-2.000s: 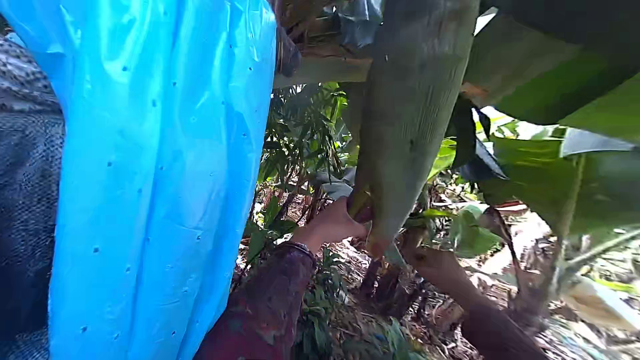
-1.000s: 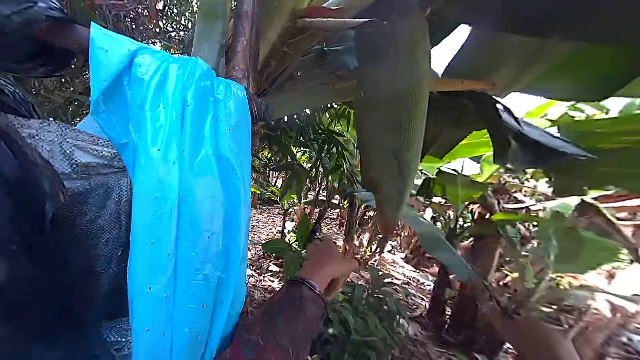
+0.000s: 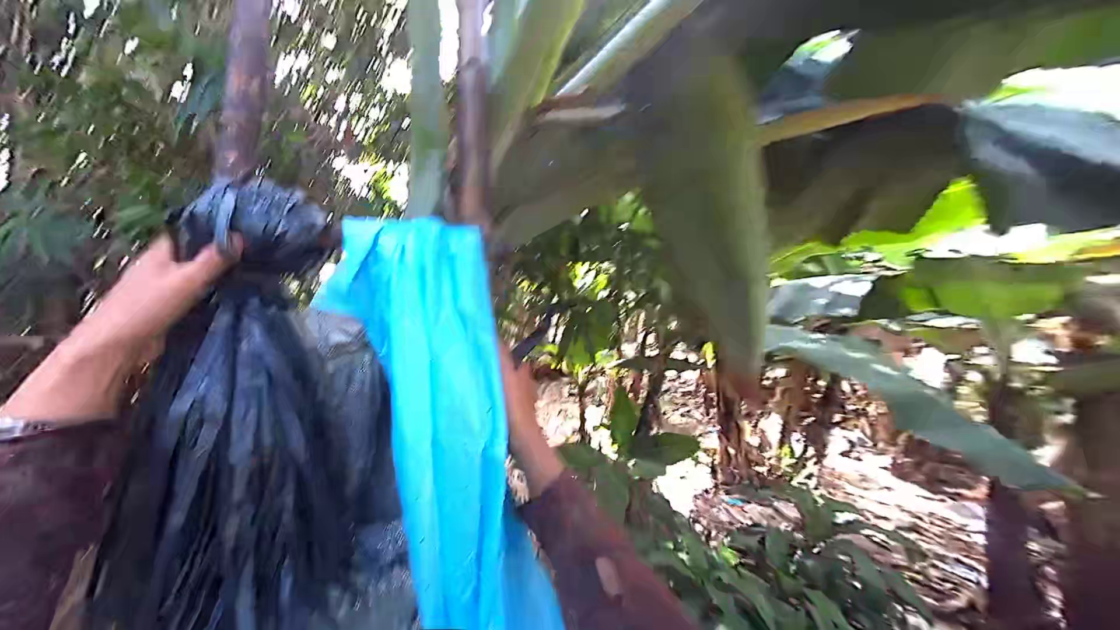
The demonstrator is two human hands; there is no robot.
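Note:
On the left, my left hand point(image 3: 188, 267) grips the gathered, knotted top of a bundle of black plastic strips point(image 3: 241, 455), with the thumb across it. Beside the bundle hangs a light blue plastic sheet or bag point(image 3: 442, 376). Just right of the blue plastic's edge is my right hand point(image 3: 522, 402), blurred and partly hidden by it. A small dark thing point(image 3: 535, 337) shows by its fingers; whether it is held cannot be told. Right of that hand, a large green tapered banana bud point(image 3: 713, 201) hangs tip down.
A brown pole or stem point(image 3: 472, 114) rises behind the blue plastic, another point(image 3: 243, 87) above the black bundle. A grey woven sack point(image 3: 350, 376) sits behind the bundle. Broad banana leaves point(image 3: 875, 175) overhang the right side. Low green plants point(image 3: 787, 560) and dry litter cover the ground.
My left hand has gone from near the bud's tip to the black bundle on the left. My right hand has moved left to the blue plastic. The view has swung left.

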